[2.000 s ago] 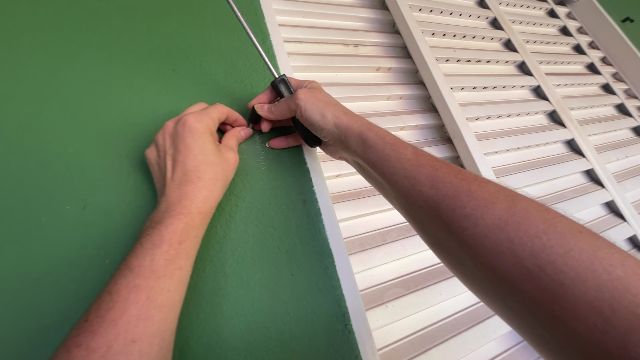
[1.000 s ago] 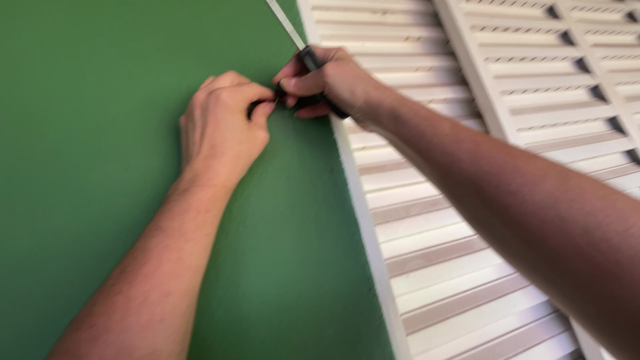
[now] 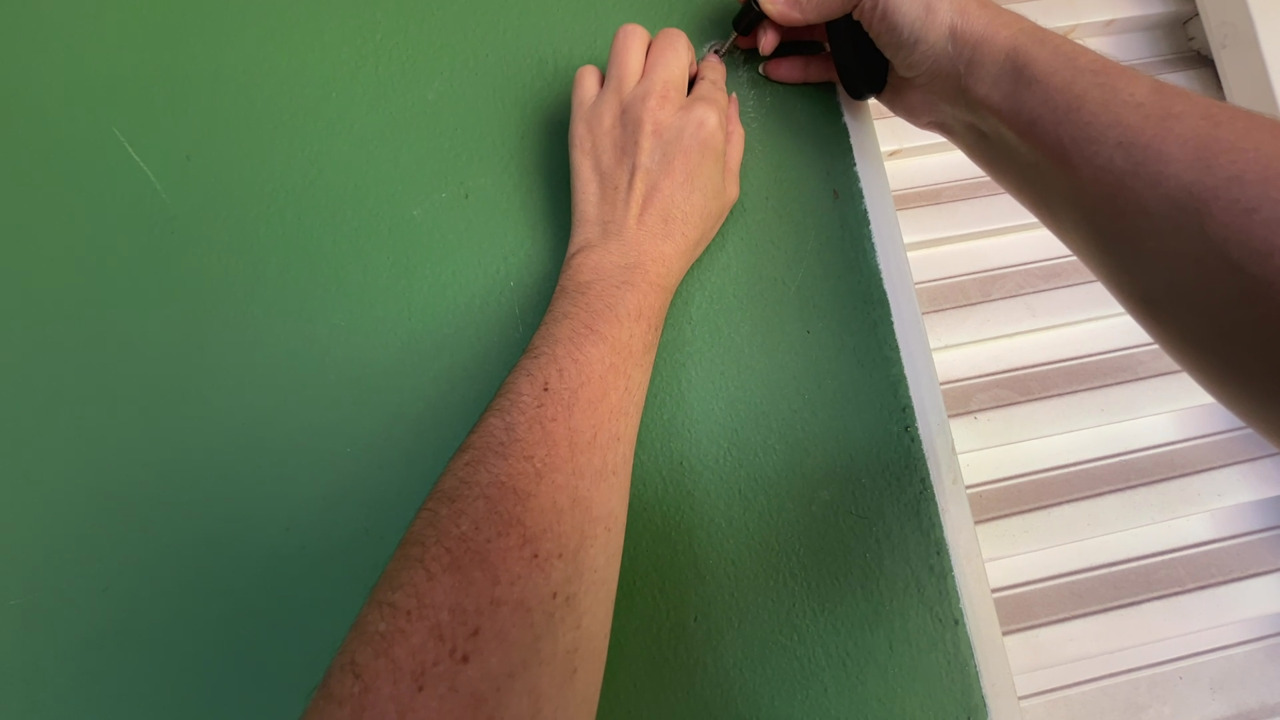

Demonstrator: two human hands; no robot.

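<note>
My left hand (image 3: 655, 135) lies back up against the green wall (image 3: 300, 300), its index fingertip at a small dark hole or fitting (image 3: 714, 47) with scuffed paint around it. At the same spot is the tip of a thin threaded metal piece (image 3: 728, 43), which runs up to a black part (image 3: 747, 17) between my right thumb and fingers. My right hand (image 3: 850, 45) also holds a screwdriver by its black handle (image 3: 857, 58), whose lower end sticks out below the palm. The screwdriver's shaft is not visible now.
A white painted edge (image 3: 925, 400) borders the wall on the right. Beyond it are white louvred slats (image 3: 1080, 390), and a white frame piece (image 3: 1240, 50) stands at the upper right. Light scratches mark the wall at left.
My left fingers, earlier pinched together beside the right hand, now rest on the wall at the scuffed spot. The threaded piece has come into sight. The view has shifted, putting both hands nearer the top.
</note>
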